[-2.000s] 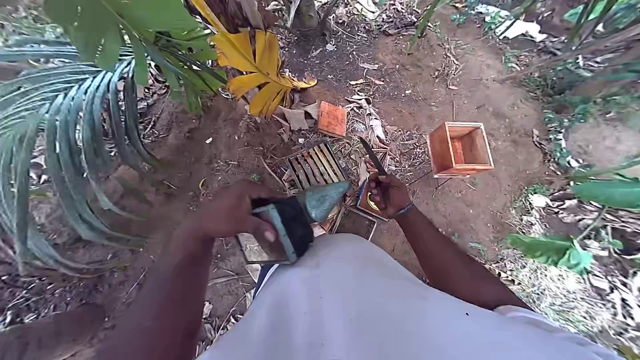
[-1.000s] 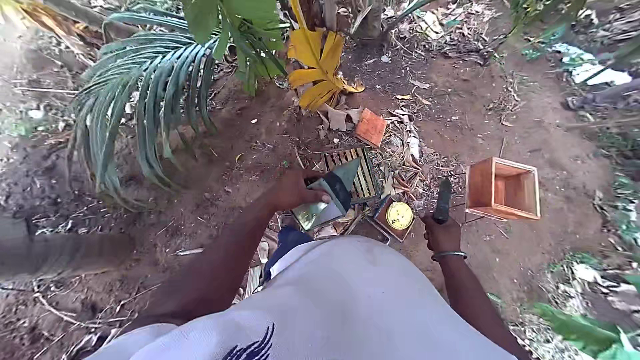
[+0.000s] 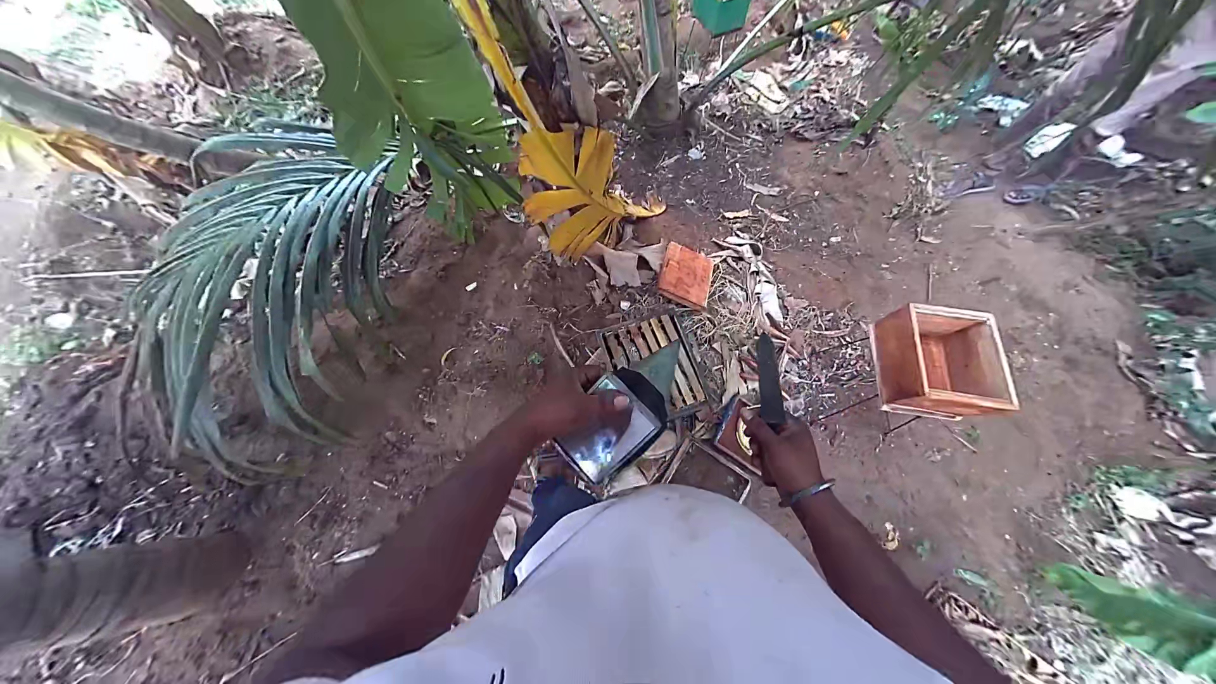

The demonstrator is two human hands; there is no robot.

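My left hand (image 3: 581,407) grips a bee smoker (image 3: 616,427) with a dark bellows and a greenish cone-shaped top, held over a slatted wooden hive box (image 3: 655,351). In my right hand (image 3: 787,454) a flat dark blade (image 3: 769,380), a knife or hive tool, points up and away from me. Just left of that hand, a small wooden box with a round yellow thing (image 3: 743,437) in it is partly hidden. An orange-brown wooden board (image 3: 685,275) lies beyond the slatted box. To the right stands an empty wooden box (image 3: 936,363) with its open side showing.
A drooping green palm frond (image 3: 275,285) spreads at the left. Yellow leaf parts (image 3: 575,195) and a broad green leaf (image 3: 404,76) hang ahead. Dry leaves and sticks litter the soil around the boxes. A green container (image 3: 720,13) shows at the top edge.
The smoker has tilted, so its flat shiny side now faces up. The blade, slanted two seconds ago, now points nearly straight away from me. The view has shifted.
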